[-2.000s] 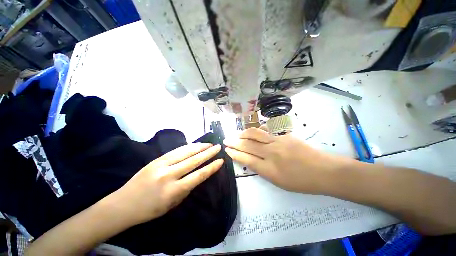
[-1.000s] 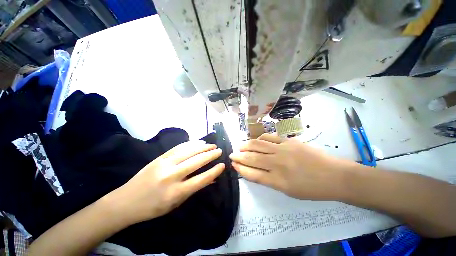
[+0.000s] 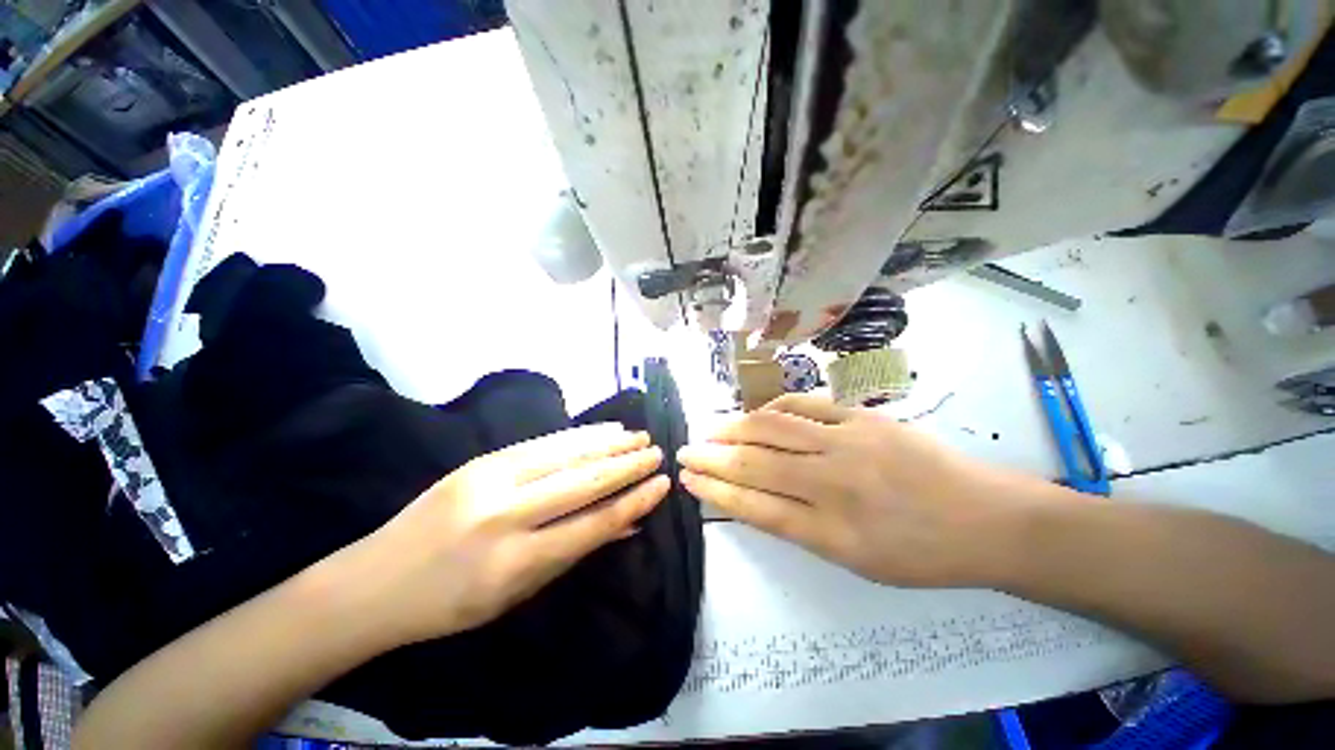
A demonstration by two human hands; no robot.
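The black garment piece (image 3: 586,645) lies on the white table, its right edge folded along a narrow black strip (image 3: 659,393) that points up toward the needle area. My left hand (image 3: 513,520) lies flat on the cloth, fingertips at the strip. My right hand (image 3: 835,484) lies on the right side, fingertips touching the strip's edge from the right. Neither hand visibly pinches the cloth. The presser foot and needle (image 3: 722,359) are just beyond the fingertips, blurred by bright light. A tan block (image 3: 758,378) sits right of the foot.
The white sewing machine head (image 3: 879,132) fills the top. Blue-handled snips (image 3: 1069,418) and a thin grey metal bar (image 3: 1028,286) lie at right. A blue basket (image 3: 169,279) with plastic stands at left. A patterned strip (image 3: 132,469) lies on the black pile. Another blue basket (image 3: 1127,721) is below the front edge.
The view has shifted, so the machine head appears farther right. My right fingertips now sit closer to my left fingertips than one second ago. The cloth's edge stays almost in place under my hands.
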